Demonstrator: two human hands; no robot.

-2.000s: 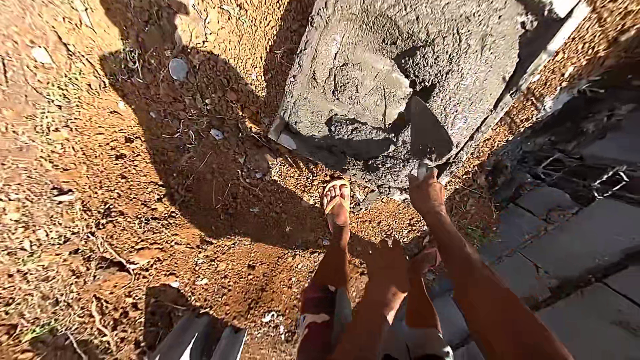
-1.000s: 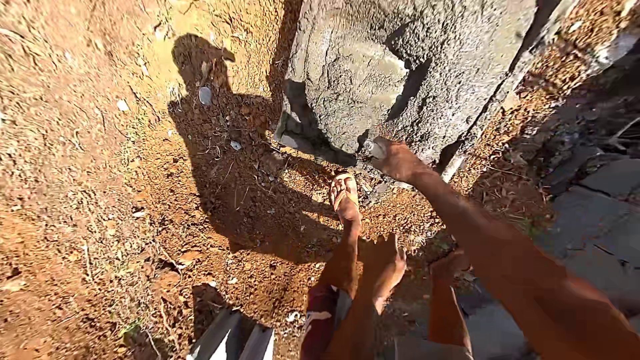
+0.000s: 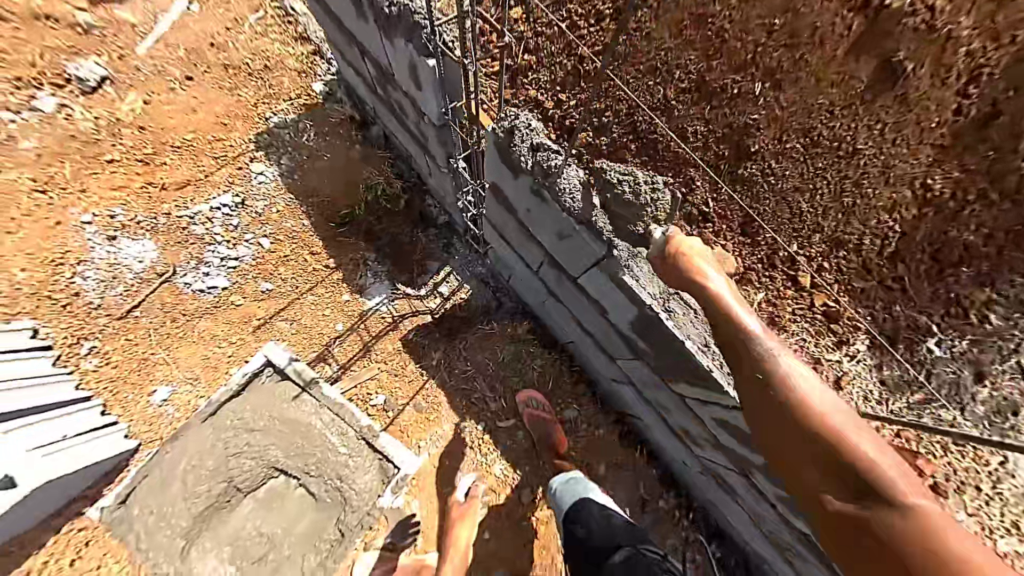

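Note:
My right hand (image 3: 688, 260) grips a trowel's handle at the top of a grey block wall (image 3: 560, 236). Grey mortar (image 3: 632, 196) lies in front of this hand and hides much of the trowel's blade. More mortar (image 3: 672, 308) runs along the wall's top course. Near the bottom edge, my left hand (image 3: 400, 532) is small and in shade; its fingers look apart, with nothing visible in them. It is close to the corner of a mortar board (image 3: 340, 408) that holds a wet heap of mortar (image 3: 264, 480).
Steel reinforcing bars (image 3: 472, 160) rise from a gap in the wall. A string line (image 3: 696, 160) runs beyond it. A bent rebar piece (image 3: 428, 292) lies near the wall's base. Corrugated sheets (image 3: 56, 432) are at left. A sandalled foot (image 3: 544, 420) stands beside the wall.
The view has swung far, from the mortar heap to the wall. My right hand has moved from the board's edge to the wall's top, with mortar now in front of it.

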